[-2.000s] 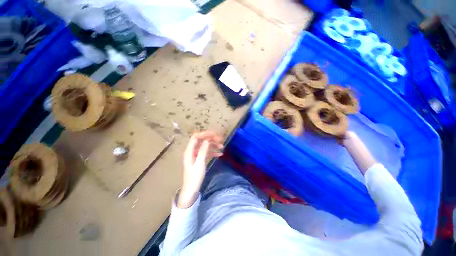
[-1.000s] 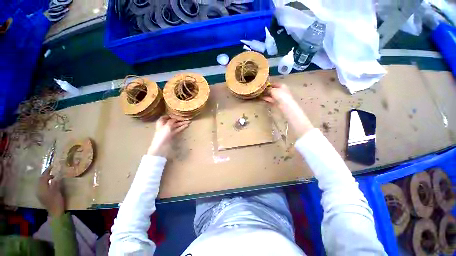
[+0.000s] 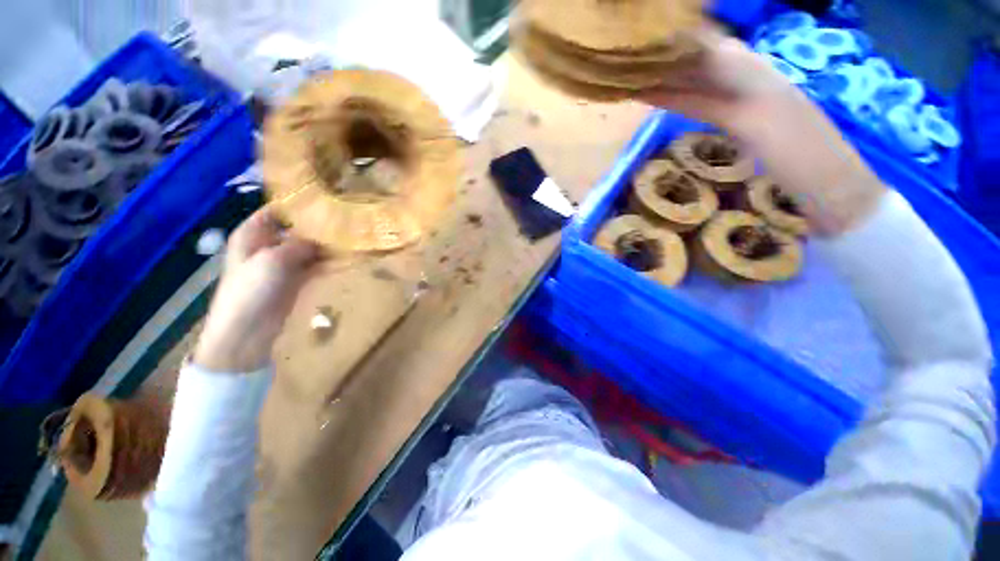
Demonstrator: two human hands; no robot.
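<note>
My left hand [image 3: 254,287] grips a tan wrapped ring piece [image 3: 294,181] at its lower left edge and holds it up above the bench; whether it is one ring or a stack is hard to tell. My right hand [image 3: 757,93] holds a stack of tan rings [image 3: 614,49] from below at the top of the view, cut off by the edge and blurred. Several ring stacks [image 3: 750,245] with cords in their holes stand in the blue crate [image 3: 680,362] at the right. Another ring stack [image 3: 99,447] stands on the bench at the lower left.
A small work board with a white lump [image 3: 321,321] lies on the cardboard-covered bench [image 3: 384,438]. A smartphone [image 3: 529,195] lies near the crate. Grey rings [image 3: 75,164] fill a blue crate at the left. White plastic [image 3: 384,33] lies at the back. Light blue rings [image 3: 866,88] are at the upper right.
Both hands have lifted ring stacks off the bench and raised them. The view has turned right, so the blue crate shows more fully. The co-worker's hand is out of view.
</note>
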